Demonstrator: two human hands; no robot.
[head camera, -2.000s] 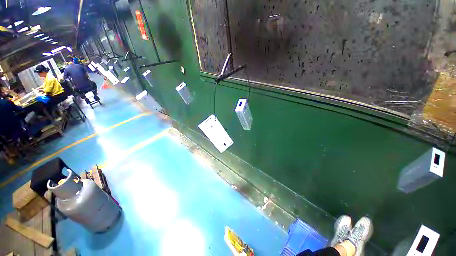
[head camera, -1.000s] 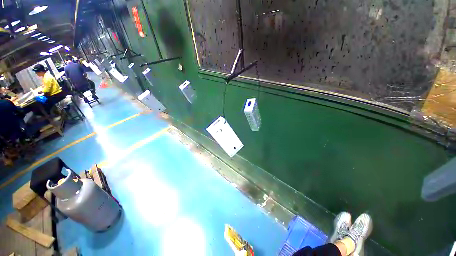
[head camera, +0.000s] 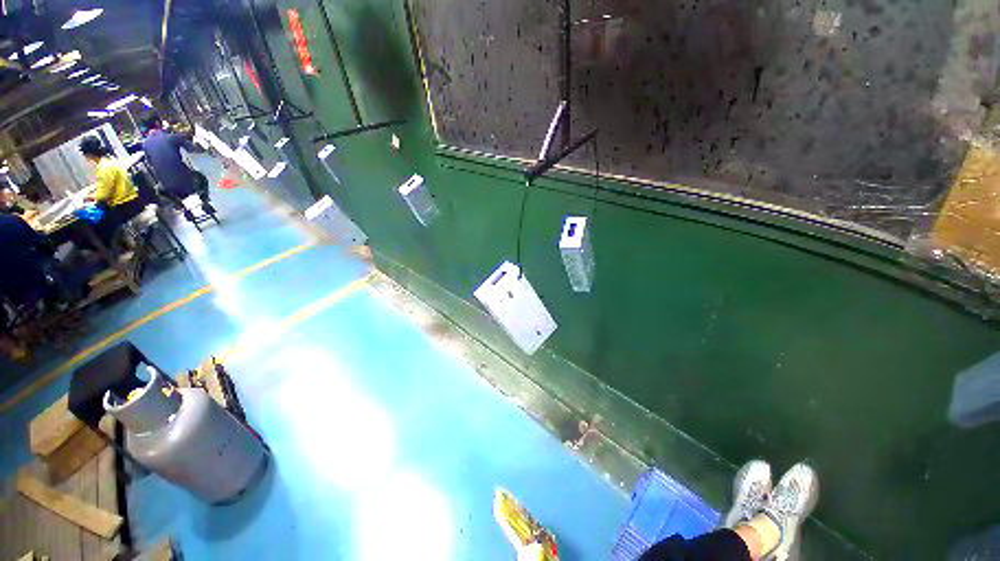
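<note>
Neither of my hands can be made out. The nearest hanging work is a white perforated metal housing (head camera: 515, 307), tilted below a forked black conveyor hanger (head camera: 559, 159). A narrower white housing (head camera: 577, 254) with a dark cutout in its end hangs just right of it. Another pale housing (head camera: 976, 392) is cut off by the right edge. A yellow and whitish object (head camera: 524, 528) shows at the bottom edge; I cannot tell what it is or whether a hand holds it.
My light grey shoes (head camera: 773, 495) are beside a blue plastic crate (head camera: 667, 515). A grey gas cylinder (head camera: 192, 444) stands left, by wooden boards (head camera: 68, 506). More housings (head camera: 336, 219) hang along the green wall (head camera: 713, 340). People (head camera: 113, 184) sit at tables at far left.
The hanger and the two nearest housings have moved right. The right-hand housing has moved to the right edge, and the one below it has left the view. The yellow object has barely moved.
</note>
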